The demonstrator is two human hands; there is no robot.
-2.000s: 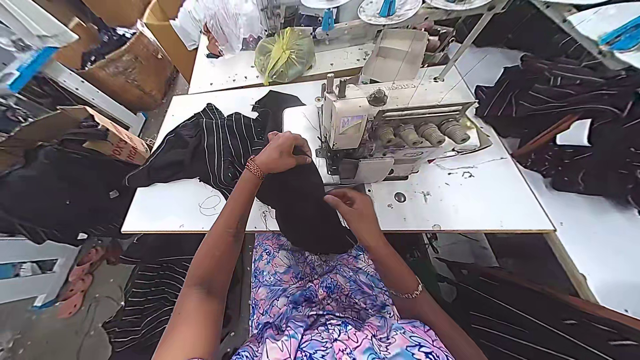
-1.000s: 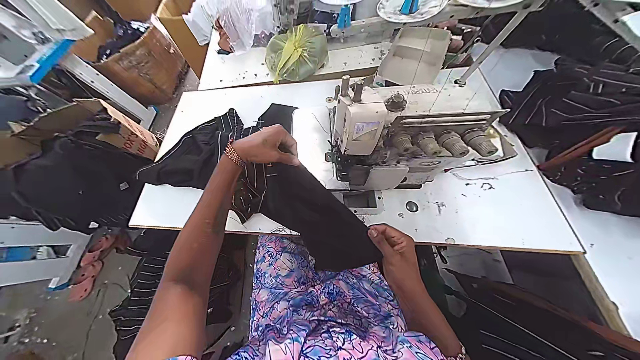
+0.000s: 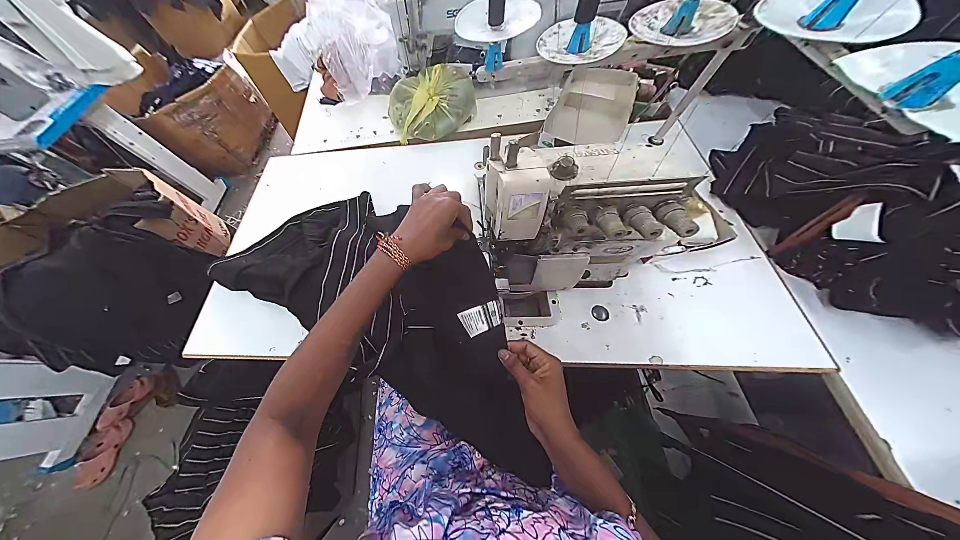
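Observation:
A black garment with white stripes (image 3: 330, 240) lies over the white table's front edge and hangs toward my lap. My left hand (image 3: 435, 223) grips its plain black part beside the head of an overlock sewing machine (image 3: 592, 214). My right hand (image 3: 534, 371) pinches the same cloth's right edge near the table's front edge, below the machine. Between the hands a white printed label (image 3: 480, 319) shows on the cloth, next to the machine's front plate. Part of the garment is hidden under my left forearm.
Striped dark cloth (image 3: 847, 180) is heaped at the right. Behind the machine are a yellow-green plastic bag (image 3: 433, 103) and thread stands with white discs (image 3: 581, 39). Cardboard boxes (image 3: 214, 120) and dark fabric (image 3: 97, 292) stand at the left. Pink clogs (image 3: 112, 435) lie on the floor.
The label on the cloth has come into sight. The black part, drawn out toward the lower right a second ago, now lies along the machine's left side, with my right hand nearer the machine.

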